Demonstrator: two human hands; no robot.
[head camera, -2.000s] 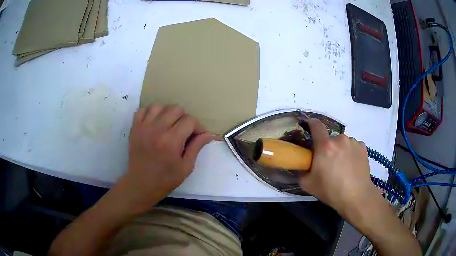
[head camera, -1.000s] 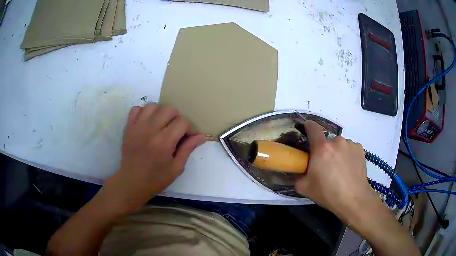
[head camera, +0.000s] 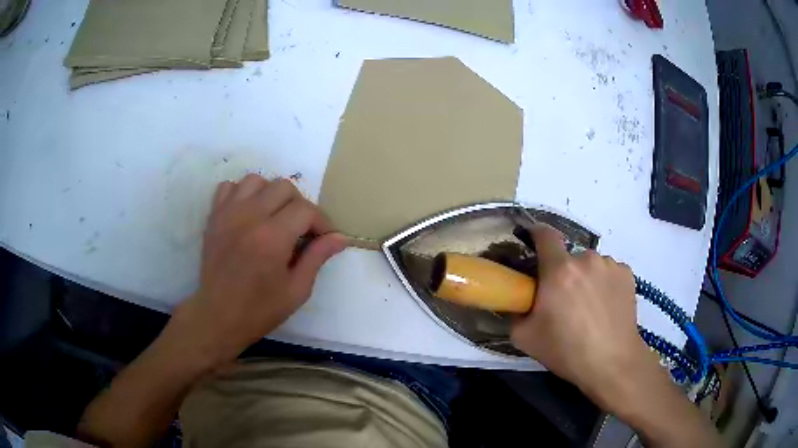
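A khaki five-sided pocket piece (head camera: 429, 144) lies flat on the white table, its blunt point away from me. My left hand (head camera: 262, 245) pinches the left end of the narrow folded hem (head camera: 360, 242) between thumb and fingers. My right hand (head camera: 582, 306) grips the steam iron (head camera: 472, 236) beside its yellow-brown wooden handle. The iron's tip points left and lies on the hem, a short way right of my left thumb. The iron's plate covers the right part of the hem.
A fanned khaki stack (head camera: 162, 35) lies at the far left, another khaki pile (head camera: 446, 13) at the far edge. A dark iron rest (head camera: 680, 144) and red scissors handles (head camera: 646, 11) are at the right. Blue hoses (head camera: 669, 306) trail right of the iron.
The view has shifted, so the table items appear further right and lower. The pocket piece has moved right relative to the iron and my left hand. Both hands keep their holds.
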